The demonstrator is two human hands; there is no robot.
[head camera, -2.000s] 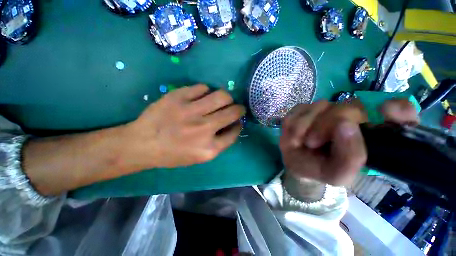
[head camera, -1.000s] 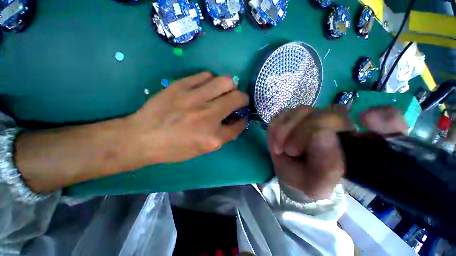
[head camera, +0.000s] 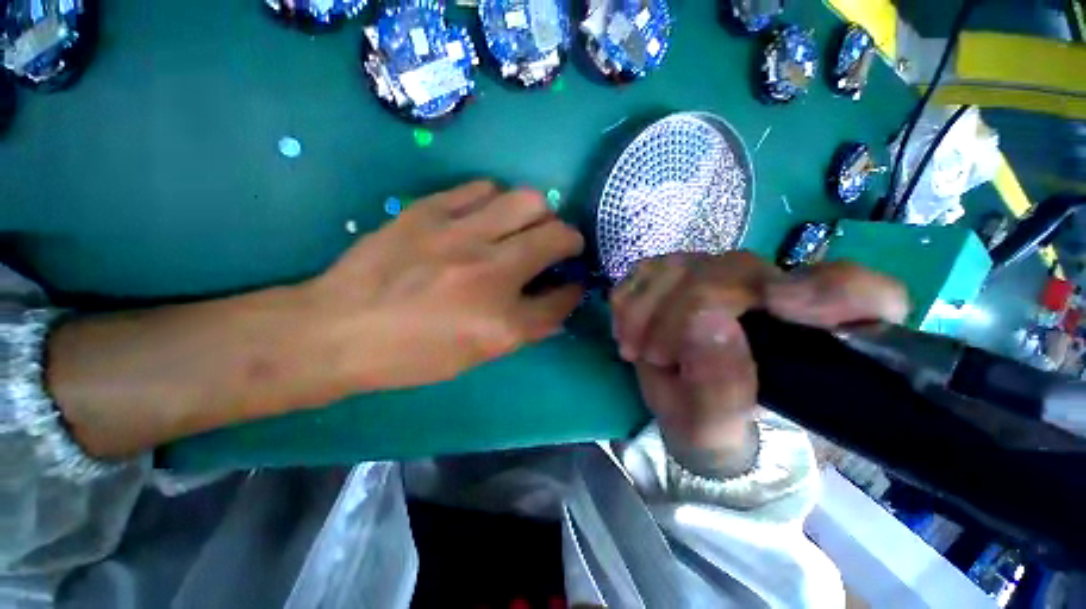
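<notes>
My left hand [head camera: 447, 286] lies on the green mat with its fingers curled over a blue circuit-board module [head camera: 562, 281], of which only a dark blue part shows between the fingers. My right hand [head camera: 715, 333] is gripped around a thick black electric screwdriver [head camera: 881, 399], which extends to the right edge. The front end of the screwdriver is hidden by the hand, close beside the left fingertips. A round silver screw dish [head camera: 676, 190] with tiny screws heaped in it stands just beyond both hands.
Several round blue modules [head camera: 419, 62] lie along the far side of the mat, others [head camera: 853, 174] to the right. A teal box [head camera: 911, 268] stands beyond the screwdriver. A crumpled clear bag [head camera: 959, 155] and black cable lie by the yellow post. Small coloured scraps [head camera: 289, 146] dot the mat.
My right hand and the screwdriver have moved left, towards my left hand. More of the teal box shows. My left hand stays over the module.
</notes>
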